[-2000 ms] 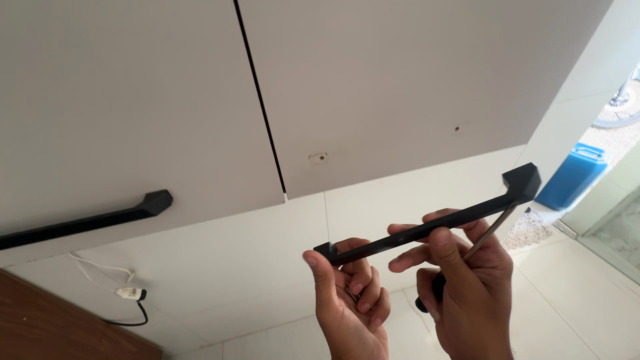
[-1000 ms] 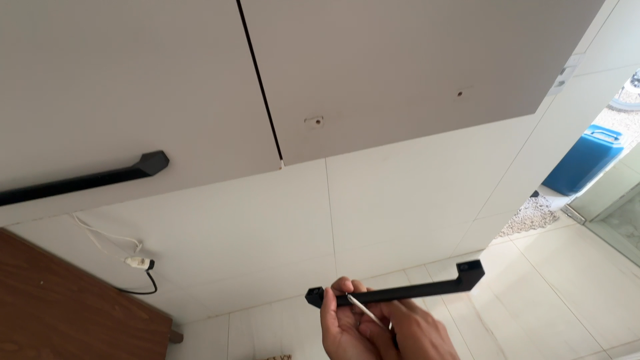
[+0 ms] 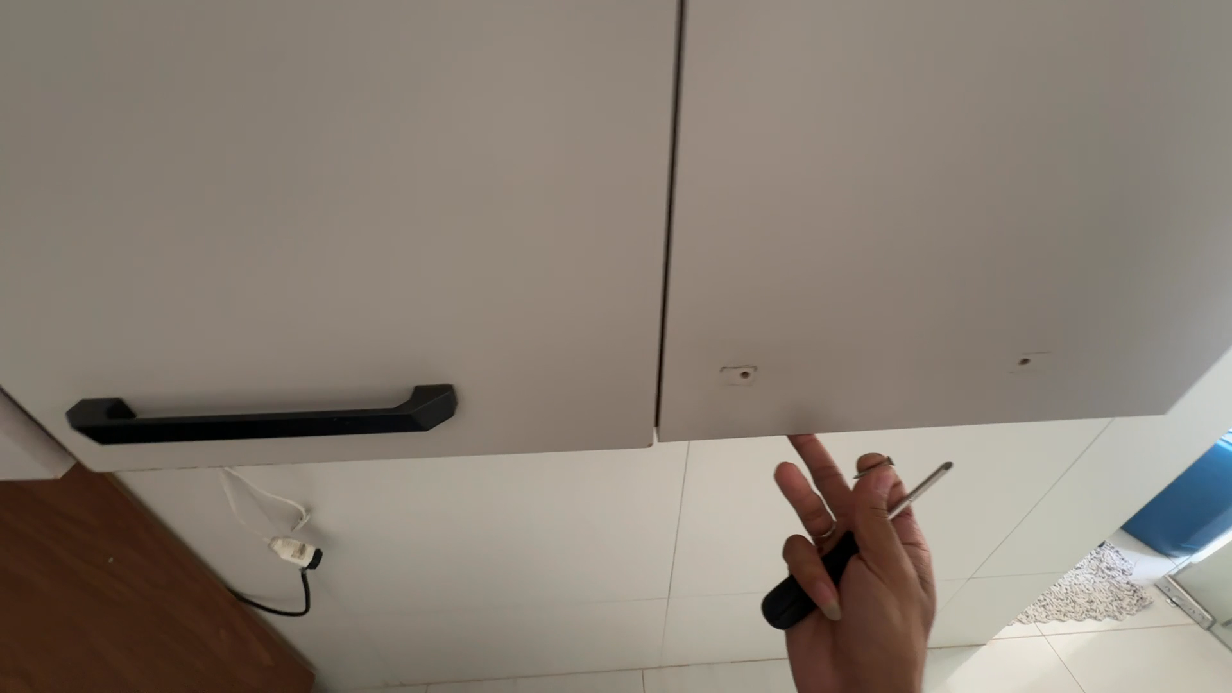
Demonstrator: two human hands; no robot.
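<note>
My right hand (image 3: 871,568) is raised just below the lower edge of the right white cabinet door (image 3: 914,212), palm toward me. Its lower fingers curl around the black handle of a screwdriver (image 3: 807,589), whose metal shaft points up and right. A small metal screw (image 3: 874,469) is pinched between thumb and fingertip. One extended fingertip meets or passes behind the door's edge. That door has two small holes, the left one (image 3: 743,374) and the right one (image 3: 1024,362). My left hand and the loose black handle are out of sight.
The left door (image 3: 337,212) carries a black bar handle (image 3: 279,423). Below hang a white plug connector (image 3: 294,551) and cables against the pale wall. A brown wooden panel (image 3: 115,587) stands at lower left. A blue container (image 3: 1184,496) and a grey shaggy mat (image 3: 1088,587) lie at right.
My left hand and the loose black handle, both in the earlier frames, have gone from view. My right hand has risen toward the door edge with the screwdriver. The view has shifted left.
</note>
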